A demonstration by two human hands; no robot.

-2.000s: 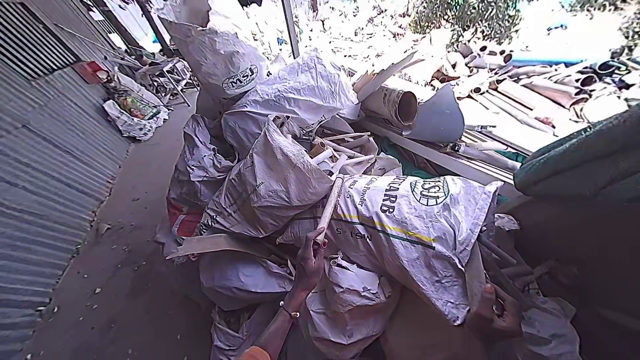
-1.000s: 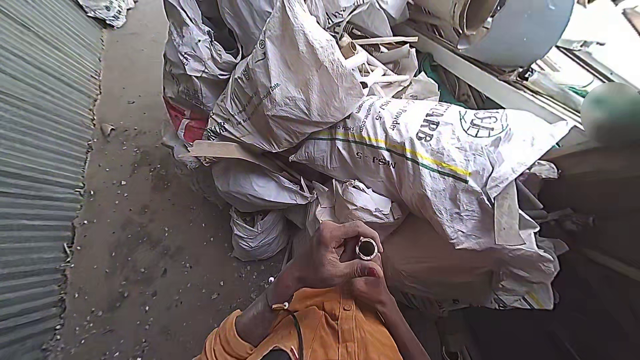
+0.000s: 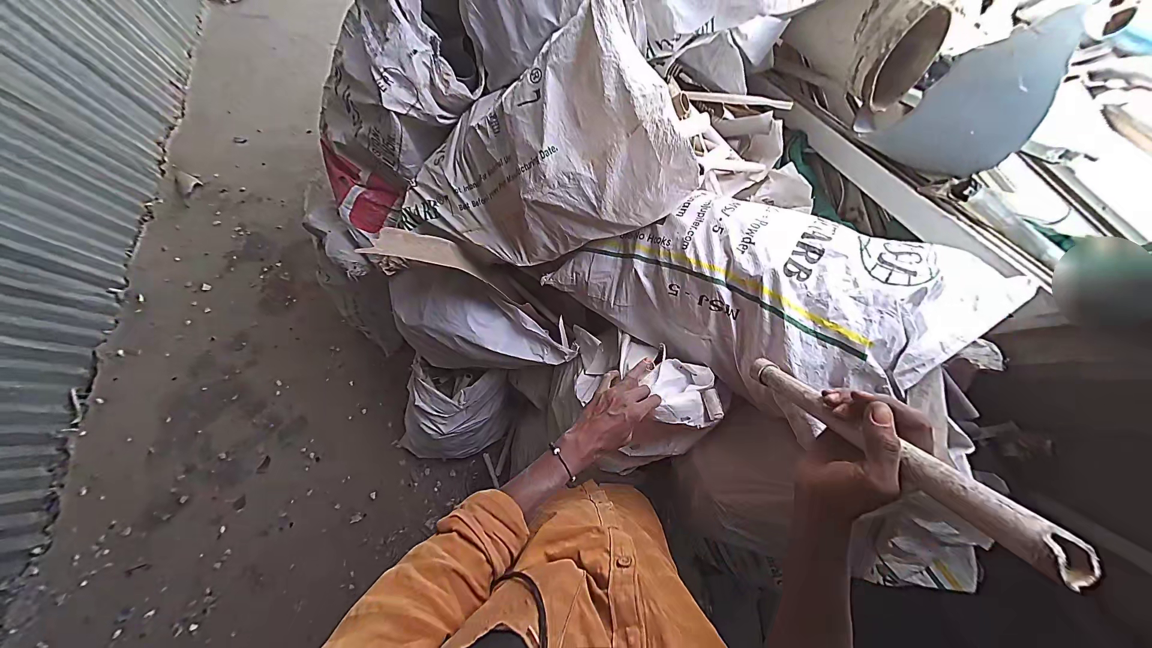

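Note:
A dirty white plastic pipe (image 3: 981, 499) with a broken, open near end lies slantwise in my right hand (image 3: 855, 450), the thumb across it. My left hand (image 3: 616, 409), with a bracelet at the wrist, rests at a crumpled white woven sack (image 3: 688, 396); whether its fingers grip the sack's folds, I cannot tell. Just beyond the pipe's far end lies a larger printed woven sack (image 3: 792, 288) with a yellow and green stripe. Behind my left hand another full sack (image 3: 576, 144) leans on the heap, and pipe pieces (image 3: 720, 148) stick out beside it.
Corrugated metal sheeting (image 3: 81, 225) runs along the left, beside a concrete floor (image 3: 252, 432) strewn with small chips. A flat strip (image 3: 441, 252) juts from the heap. At the upper right are a wide pipe (image 3: 900, 54), a curved pale sheet (image 3: 990, 108) and a long rail (image 3: 855, 166).
One second ago both hands were together around the pipe, close to my body. Now my left hand is apart from it at the sack, and my right hand has moved right with the pipe.

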